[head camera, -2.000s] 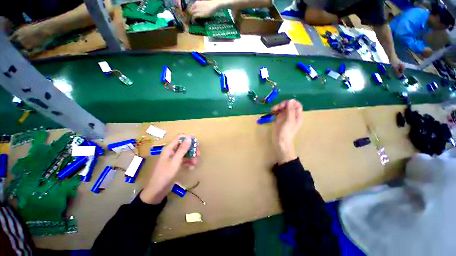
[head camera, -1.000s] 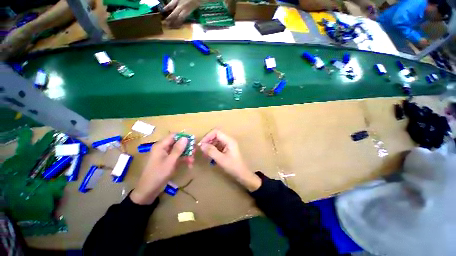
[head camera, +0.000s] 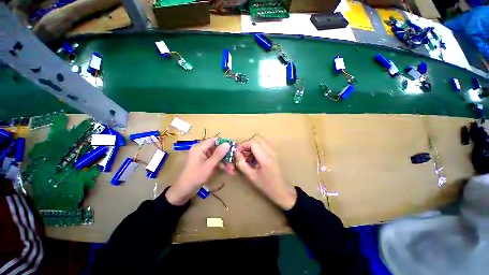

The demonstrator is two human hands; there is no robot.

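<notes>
My left hand point(head camera: 206, 164) holds a small green circuit board strip point(head camera: 225, 149) between thumb and fingers, above the brown bench. My right hand point(head camera: 260, 161) is at the strip's right edge, thumb and fingertips pinched together; whatever they pinch is too small to make out. A blue battery point(head camera: 186, 145) lies just left of my left hand. Another blue battery with thin leads point(head camera: 203, 192) lies below my hands, partly hidden. More blue batteries with white labels point(head camera: 156, 163) lie to the left, beside a green board pile point(head camera: 60, 180).
A green belt point(head camera: 187, 99) beyond the bench carries scattered battery-and-board assemblies. A perforated grey post point(head camera: 59, 72) stands at left. A yellow slip point(head camera: 215, 222) lies near the front edge. A small dark part point(head camera: 420, 158) and a black pile point(head camera: 481, 152) are at right. Greyish-white fabric point(head camera: 439, 239) is lower right.
My right hand has come from the belt's edge, where it was by a blue battery, to the board strip in my left hand. The view has shifted, so surroundings sit differently.
</notes>
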